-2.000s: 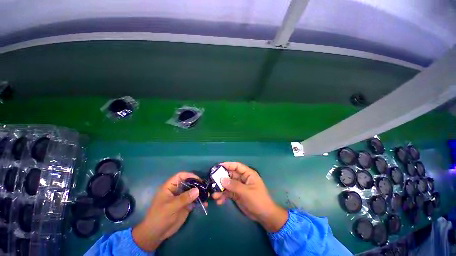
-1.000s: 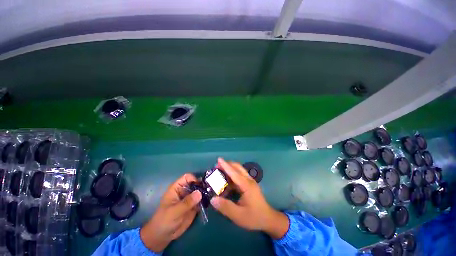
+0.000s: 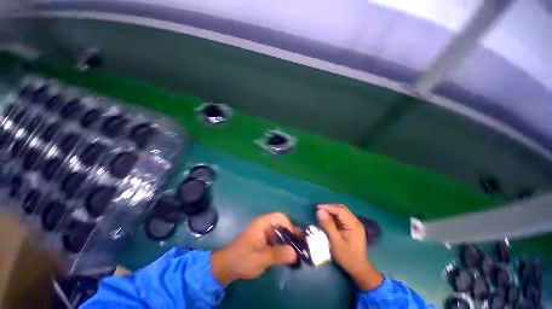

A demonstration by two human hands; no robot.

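Note:
My left hand (image 3: 257, 248) holds a round black housing (image 3: 293, 244) with clear film, tilted between its fingers. A white rectangular pouch cell (image 3: 318, 245) with a yellow lower edge lies against the housing's right side. My right hand (image 3: 346, 240) is just right of the cell. Its thumb and forefinger are together at a small dark bit near the cell's top; blur hides what exactly they grip. A dark disc part (image 3: 370, 230) lies on the bench behind my right hand, partly covered by it.
A blister tray (image 3: 78, 163) of black discs is at left. Loose black discs (image 3: 192, 192) lie beside it, more discs (image 3: 481, 274) at lower right. Two film-wrapped units (image 3: 278, 142) sit on the green strip (image 3: 330, 163). A white post (image 3: 484, 226) stands at right. A brown object (image 3: 24, 259) is lower left.
The view has swung left and tilted, showing more of the tray. My right hand has moved from around the cell to its upper right edge. The disc appeared behind my right hand a second ago.

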